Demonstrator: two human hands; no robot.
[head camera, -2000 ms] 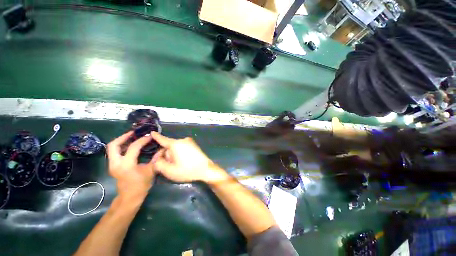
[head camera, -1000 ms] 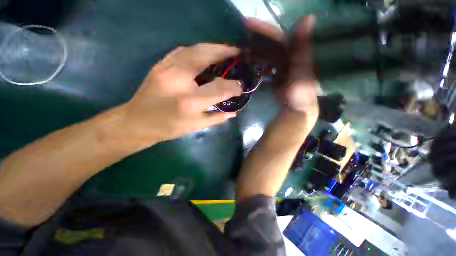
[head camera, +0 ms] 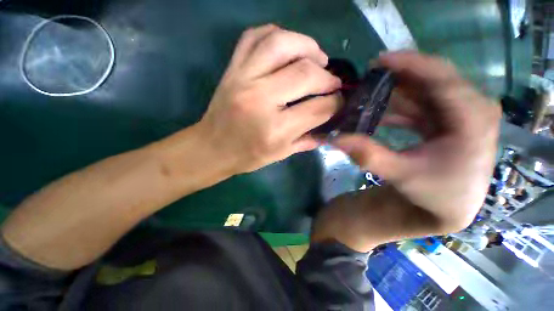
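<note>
My left hand [head camera: 273, 100] grips a dark part, mostly hidden behind its fingers, with a bit of red wire at the fingertips. My right hand [head camera: 437, 133] is blurred and holds a black round unit [head camera: 370, 100] by its rim, fingers above and thumb below. The unit is on edge, directly against the dark part in my left hand. A small ring-ended lead [head camera: 372, 178] shows below the right hand. I cannot tell whether the two parts are joined.
A white ring [head camera: 25, 58] lies flat on the dark green mat [head camera: 152, 115] at the upper left. A small tan square [head camera: 233, 219] is near the mat's front edge. A white rail [head camera: 386, 24] is at the top. A blue bin [head camera: 395, 273] is at the lower right.
The view has turned towards the right and down. The unit was held low over the mat by the rail; now both hands hold it up close. The right hand has swung to its right side.
</note>
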